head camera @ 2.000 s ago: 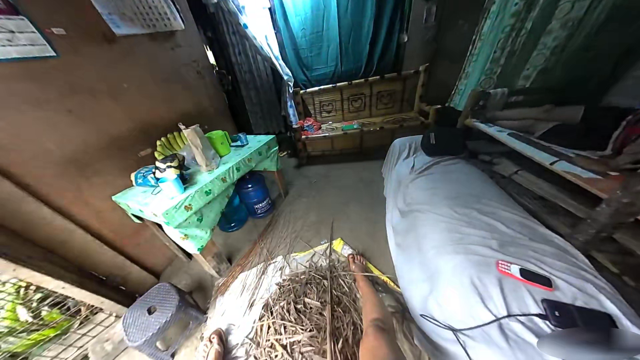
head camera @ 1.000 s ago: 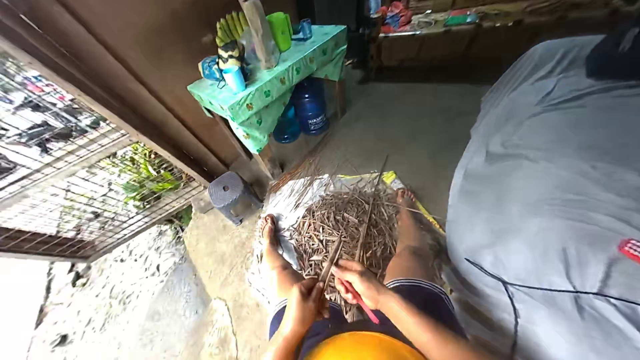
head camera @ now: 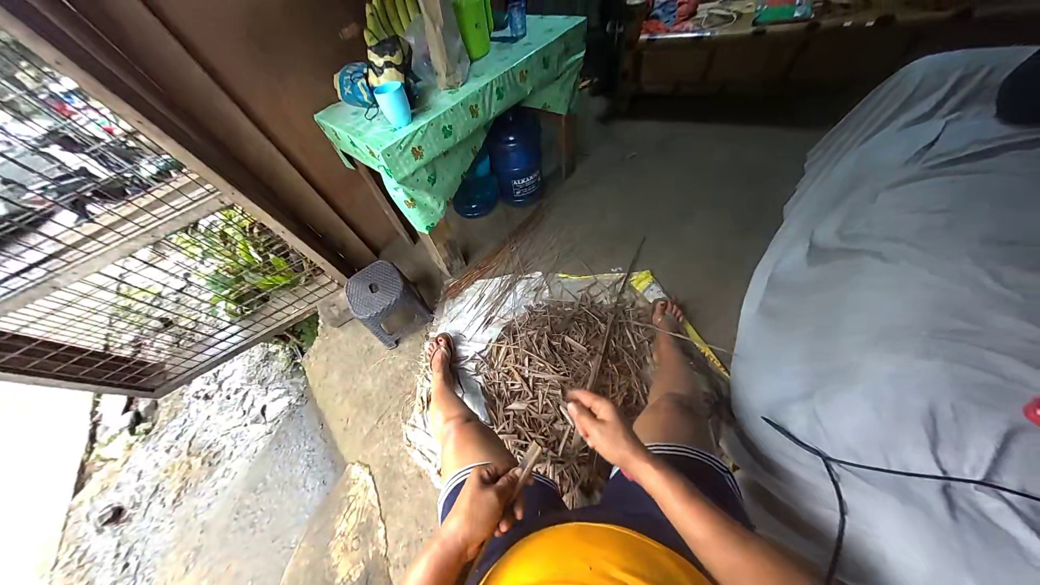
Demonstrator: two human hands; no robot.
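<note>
My left hand point(head camera: 481, 505) is closed around a short piece of dried leaf or frond point(head camera: 528, 465), low over my left thigh. My right hand point(head camera: 600, 422) hangs over the near part of the heap, fingers curled; whether something small is in it cannot be made out. Between my legs lies a heap of cut dry leaf pieces point(head camera: 536, 366) on a white and yellow sack sheet point(head camera: 496, 302). A long dry leaf strip point(head camera: 605, 341) rests across the heap. Thin brown midribs point(head camera: 508, 256) spread at the sheet's far left edge.
A grey plastic stool point(head camera: 382, 296) stands left of my left foot. Beyond it, a table with a green cloth point(head camera: 455, 106) has blue water jugs point(head camera: 516, 158) under it. A grey-sheeted bed point(head camera: 894, 301) with a black cable point(head camera: 910, 471) is at right, a mesh gate point(head camera: 146, 244) at left.
My hands have moved apart since one second ago, when they were close together and a red-handled tool showed at my right hand. The view has tilted down and left since the first frame.
</note>
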